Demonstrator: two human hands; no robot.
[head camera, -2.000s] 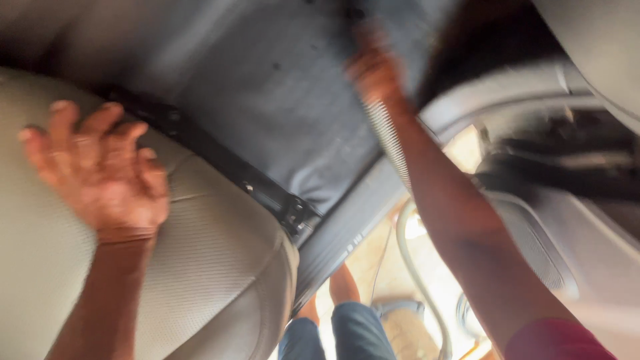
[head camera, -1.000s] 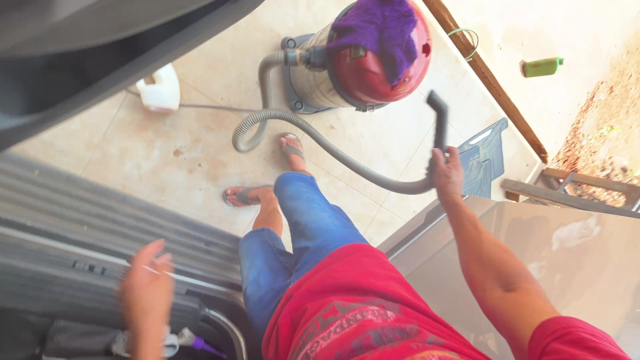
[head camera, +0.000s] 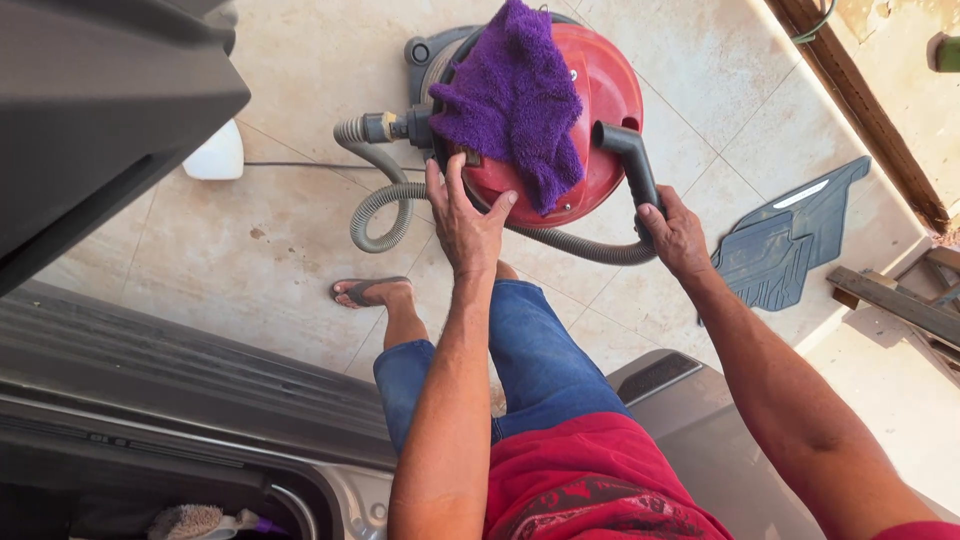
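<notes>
A red canister vacuum cleaner (head camera: 607, 67) stands on the tiled floor, with a purple microfiber cloth (head camera: 517, 105) draped over its lid. My left hand (head camera: 472, 221) is at the near left edge of the lid, fingers spread, by a small switch-like part (head camera: 471, 156); whether a fingertip touches it I cannot tell. My right hand (head camera: 675, 232) grips the black bent wand handle (head camera: 637, 169) of the vacuum hose, whose open end lies over the lid's right side. The grey corrugated hose (head camera: 382, 214) loops on the left and passes under the lid's near edge to the handle.
An open car door (head camera: 112, 97) is at upper left, the door sill (head camera: 187, 345) below it, with a brush (head camera: 187, 521) in a compartment. A white jug (head camera: 217, 154), a power cord, rubber car mats (head camera: 765, 255) and a wooden frame (head camera: 900, 300) are around.
The view has turned from the car interior to the floor outside. My left hand has moved from beside the sill to the vacuum's lid. The hose handle in my right hand has come to the lid.
</notes>
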